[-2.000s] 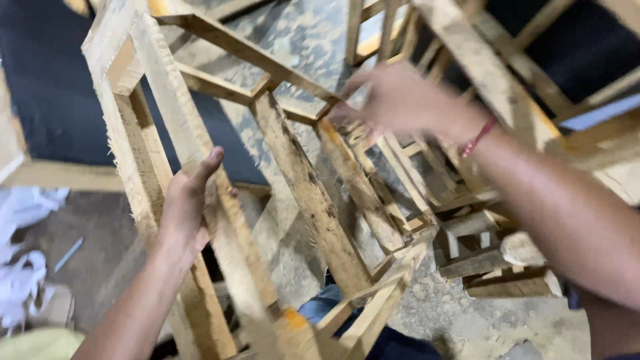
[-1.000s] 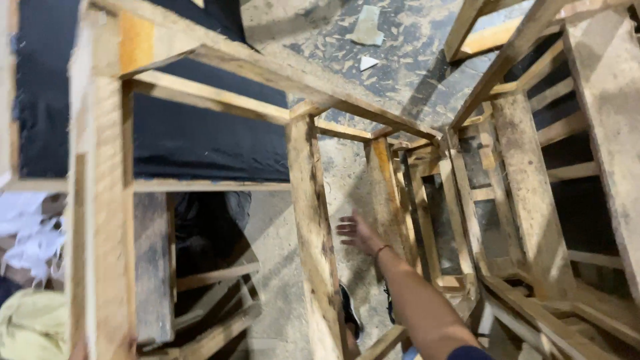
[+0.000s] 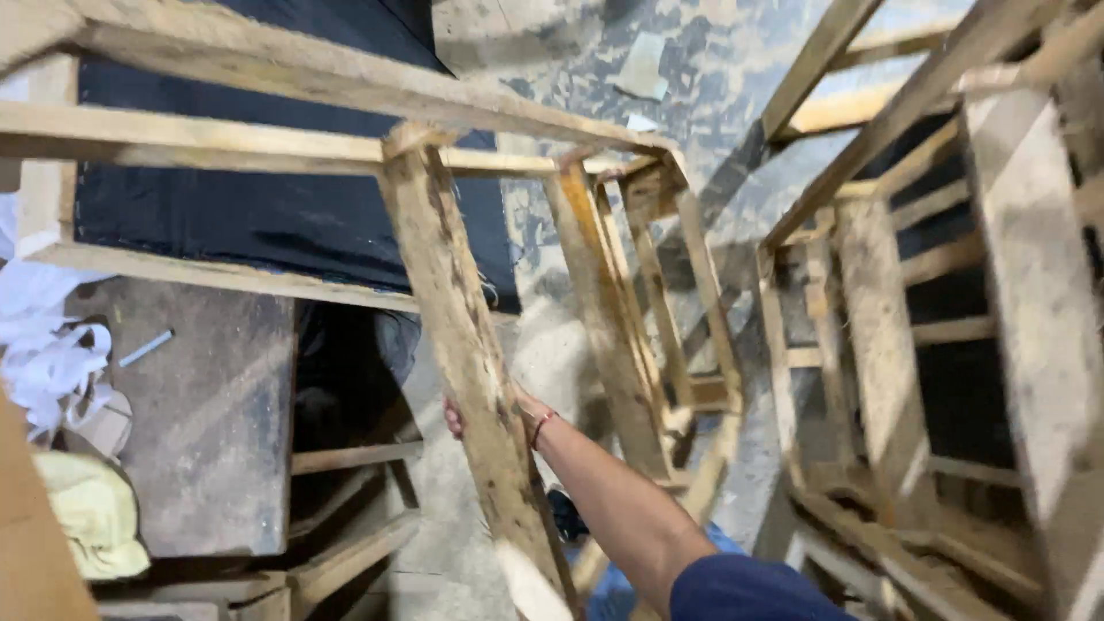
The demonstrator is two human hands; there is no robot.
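A rough wooden frame (image 3: 466, 345) of planks and rails spans the view from the upper left to the lower middle. My right hand (image 3: 455, 417) reaches in from the lower right and grips its broad upright plank; the fingertips show at the plank's left edge, the palm is hidden behind it. A red band is on the wrist. A narrower plank (image 3: 608, 328) of the same frame stands just right of my forearm. My left hand is out of view.
More wooden frames (image 3: 880, 345) stand close on the right. Behind at the left lies a wood-edged panel with black fabric (image 3: 259, 198). A worn board (image 3: 207, 414), white strips (image 3: 52, 362) and a pale yellow cloth (image 3: 90, 513) are at lower left. Scraps (image 3: 642, 69) lie on the floor.
My right hand has left the frame's far end, reached down between its planks and closed on the broad one. My left hand, on a rail two seconds ago, has gone out of view.
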